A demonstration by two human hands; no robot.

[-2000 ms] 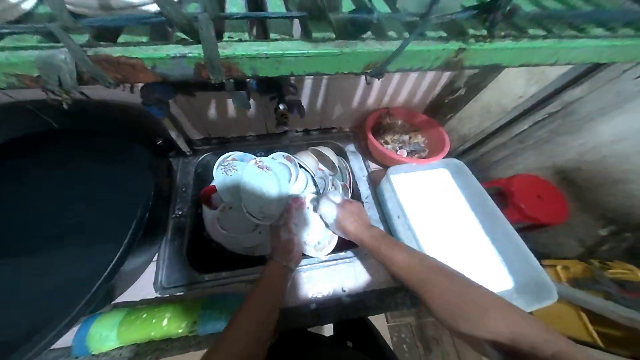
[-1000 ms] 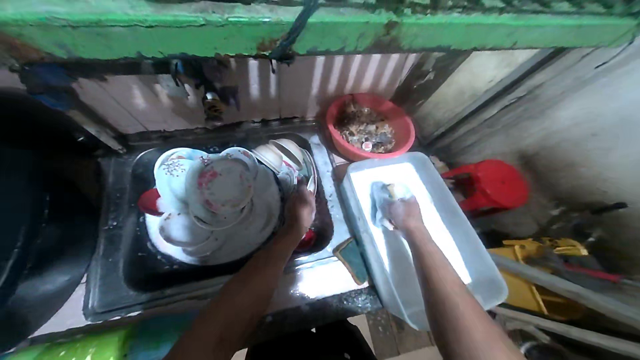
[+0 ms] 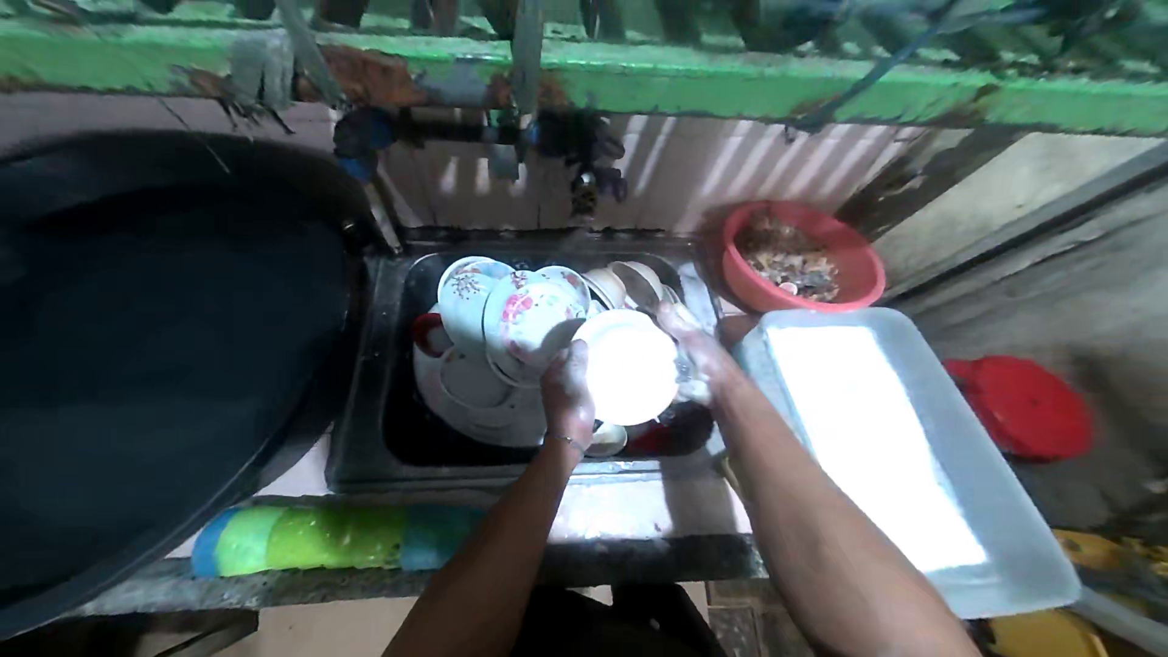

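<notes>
A small white dish (image 3: pixel 630 367) is held over the right part of the metal sink (image 3: pixel 351 429). My left hand (image 3: pixel 569 392) grips its left edge. My right hand (image 3: pixel 698 351) is at its right edge, with suds and a pale wet thing, perhaps a scrubber, partly hidden under the fingers. Floral plates (image 3: pixel 538 319) lean in a stack in the sink, on a larger white plate (image 3: pixel 484 411). Bowls (image 3: pixel 636 281) stand at the back right of the sink, and a red item (image 3: pixel 429 334) shows at the left.
A large dark basin (image 3: pixel 173 347) fills the left side. Behind the sink is a faucet (image 3: pixel 584 193). At right stand a pink bowl of scraps (image 3: pixel 803 260), a translucent plastic tub (image 3: pixel 995 511) and a red stool (image 3: pixel 1031 406). A rolled green cloth (image 3: pixel 338 538) lies along the front edge.
My right hand has moved left from the plastic tub to the sink. My left hand, lower among the dishes a second ago, now holds the white dish. The view has shifted.
</notes>
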